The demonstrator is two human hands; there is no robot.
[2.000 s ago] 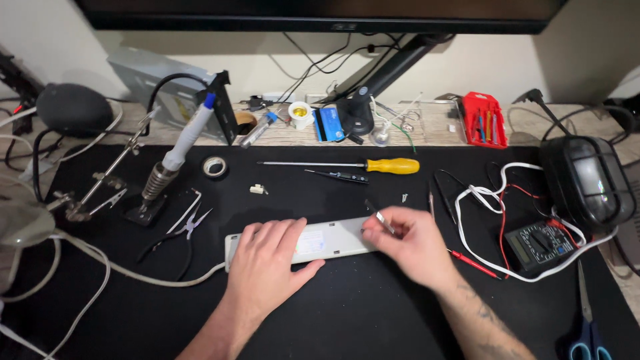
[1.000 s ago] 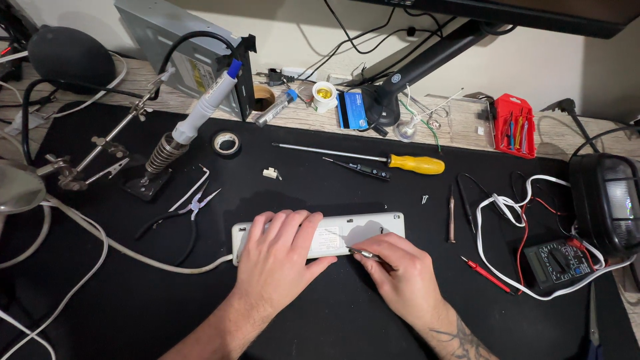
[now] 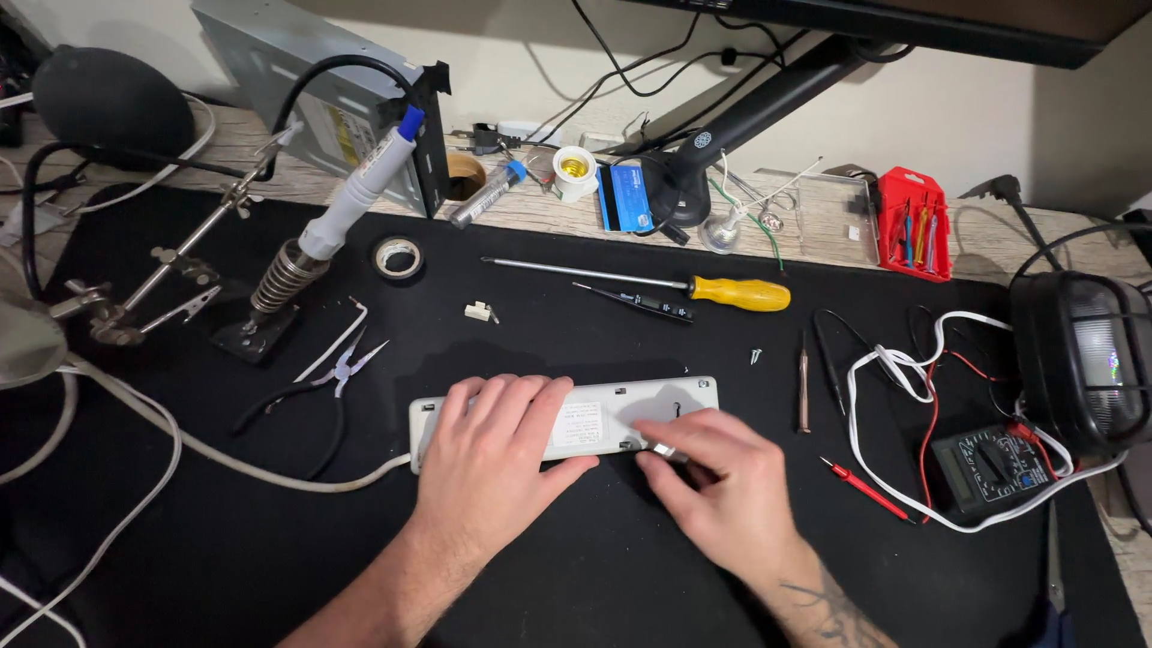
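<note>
A white power strip (image 3: 648, 400) lies label side up on the black mat, its cord leaving at the left end. My left hand (image 3: 490, 450) rests over its left half, fingers across the top and thumb along the near edge, holding it down. My right hand (image 3: 720, 477) pinches a small metal tool (image 3: 664, 450), largely hidden by the fingers, at the near edge right of the label. Small screws (image 3: 755, 356) lie beyond the strip to the right. A small cream-coloured piece (image 3: 481, 311) lies behind the strip.
Behind the strip lie a yellow-handled screwdriver (image 3: 738, 293) and a voltage tester pen (image 3: 639, 302). Pliers (image 3: 342, 371), a tape roll (image 3: 398, 258) and a soldering iron (image 3: 351, 198) in its stand are at the left. A multimeter (image 3: 990, 468) and a caged lamp (image 3: 1089, 360) are at the right.
My right hand has moved from the upper right part of the strip to its near edge, with the small metal tool in its fingers. My left hand stays on the strip. The view has shifted.
</note>
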